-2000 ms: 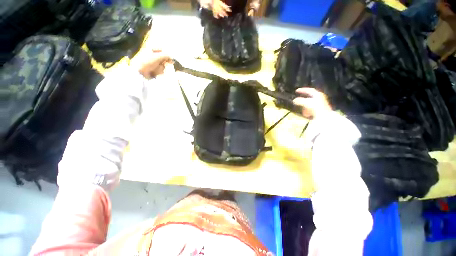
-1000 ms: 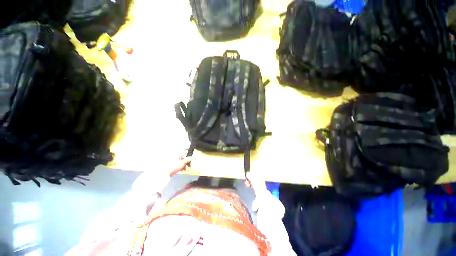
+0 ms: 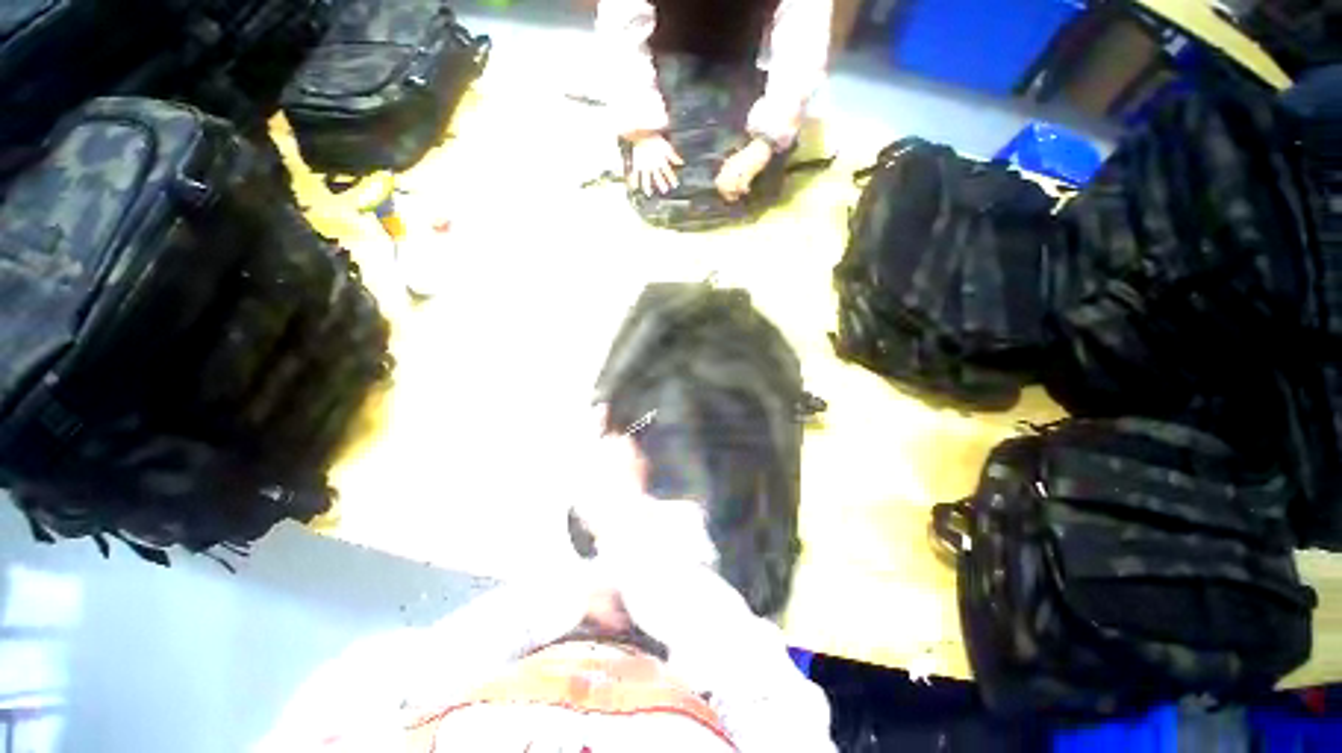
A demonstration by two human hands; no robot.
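A dark camouflage backpack point(image 3: 721, 405) lies on the pale yellow table right in front of me, its top end pointing away from me. Its face is blurred, and no long shoulder straps show on it. My two forearms come together at its lower left side. The hands there are washed out by glare and overlap. A pale hand shape point(image 3: 621, 468) touches the bag's left edge, but I cannot tell whether it is my left or my right hand. A small dark strap loop point(image 3: 583, 533) shows beside the sleeves. What the fingers grip is hidden.
Backpack stacks stand at left point(image 3: 192, 324) and right point(image 3: 1177, 250). A single backpack point(image 3: 1148, 566) lies at the near right edge. Across the table point(image 3: 515, 133), another person's hands point(image 3: 699, 166) rest on a bag. A small yellow item point(image 3: 374, 191) lies at left. Blue bins show below right.
The backpack has shifted nearer to me and right, and its strap side no longer shows. My hands have come from the two hanging strap tails together at its left side.
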